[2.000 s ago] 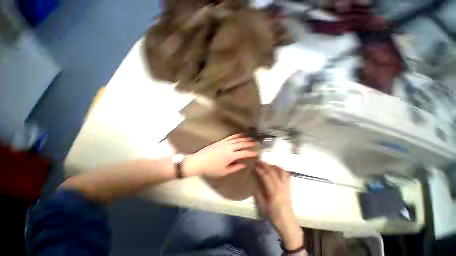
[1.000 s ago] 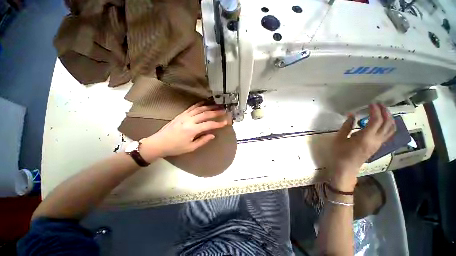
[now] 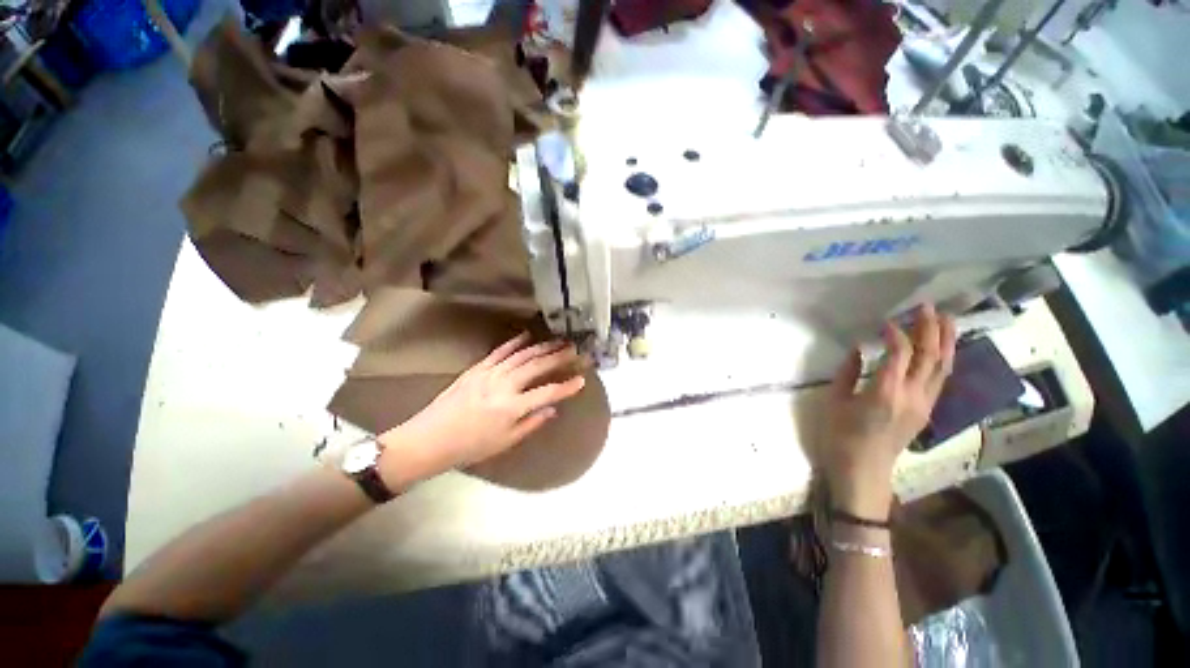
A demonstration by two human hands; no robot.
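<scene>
A brown fabric panel [image 3: 555, 450] with a rounded edge lies on the table, its upper edge at the presser foot [image 3: 603, 350] of the white sewing machine [image 3: 783, 222]. My left hand [image 3: 503, 398] lies flat on the panel, fingers spread beside the foot. A crumpled brown heap of fabric [image 3: 431, 170] joins it behind and to the left. My right hand [image 3: 894, 392] is raised over the table under the machine's right part, fingers bent and apart. Its fingertips are near a pale bar at the machine's base; contact cannot be told, and no held object shows.
A dark phone [image 3: 968, 392] lies on the table's right end. Below it, a pale tub [image 3: 1037, 587] holds brown pieces [image 3: 953, 548] and a clear plastic bag [image 3: 953, 639]. The handwheel [image 3: 1109, 202] is at the machine's right end. Dark red fabric [image 3: 835, 59] lies behind the machine.
Since the oldest frame, my right hand has left the fabric and moved right. Over the last second my left hand has stayed on the panel. The camera view has shifted, showing more behind the machine.
</scene>
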